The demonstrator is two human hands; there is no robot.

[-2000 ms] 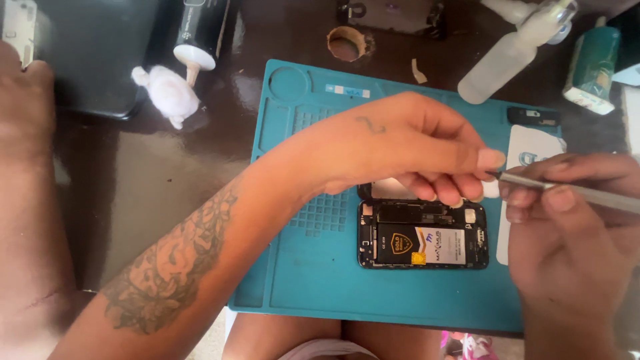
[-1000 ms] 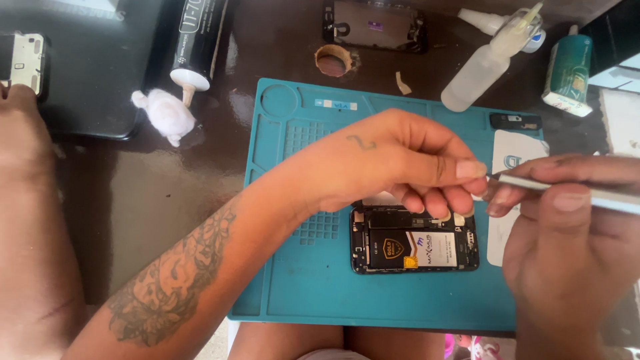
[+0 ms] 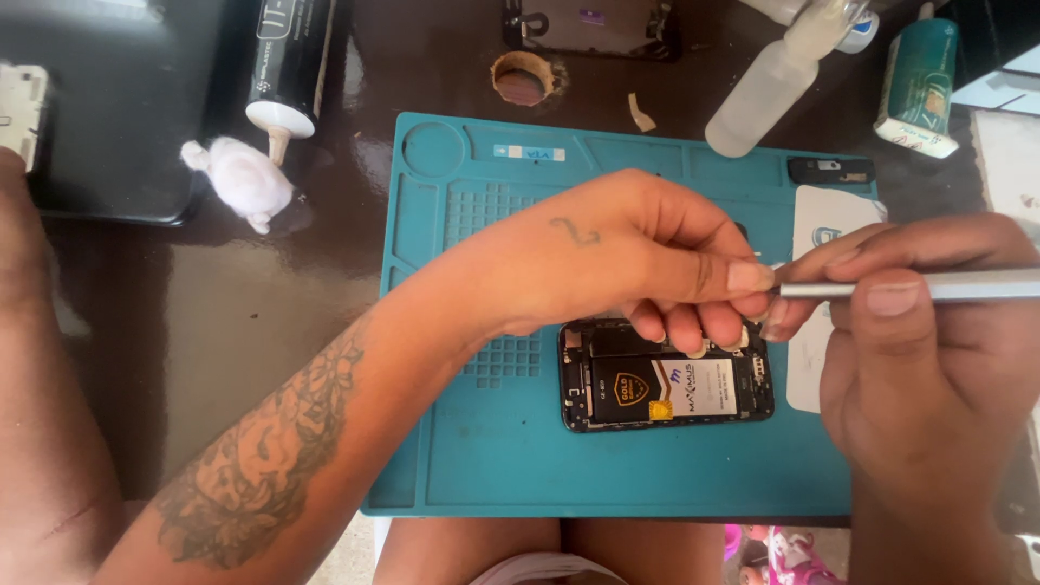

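My right hand (image 3: 918, 325) grips a slim metal precision screwdriver (image 3: 951, 287), held level with its tip pointing left. The fingertips of my left hand (image 3: 674, 268) are pinched together at that tip; whatever tiny thing may be between them is hidden. Below my left fingers an opened smartphone (image 3: 666, 424) lies on a teal silicone repair mat (image 3: 634, 479). A black and white battery (image 3: 642, 390) shows inside it, with a small yellow sticker. The upper part of the phone is partly covered by my left hand.
Cotton wool (image 3: 244, 180) and a black glue tube (image 3: 288, 73) are at the left. Behind the mat lie a cardboard ring (image 3: 522, 79), a phone screen part (image 3: 593, 28), a clear bottle (image 3: 760, 93) and a teal box (image 3: 920, 85). Another person's hand (image 3: 12, 195) touches a phone frame (image 3: 23, 114) at far left.
Both hands keep nearly the same pose, with the left fingertips at the screwdriver's tip throughout. The view has shifted slightly.
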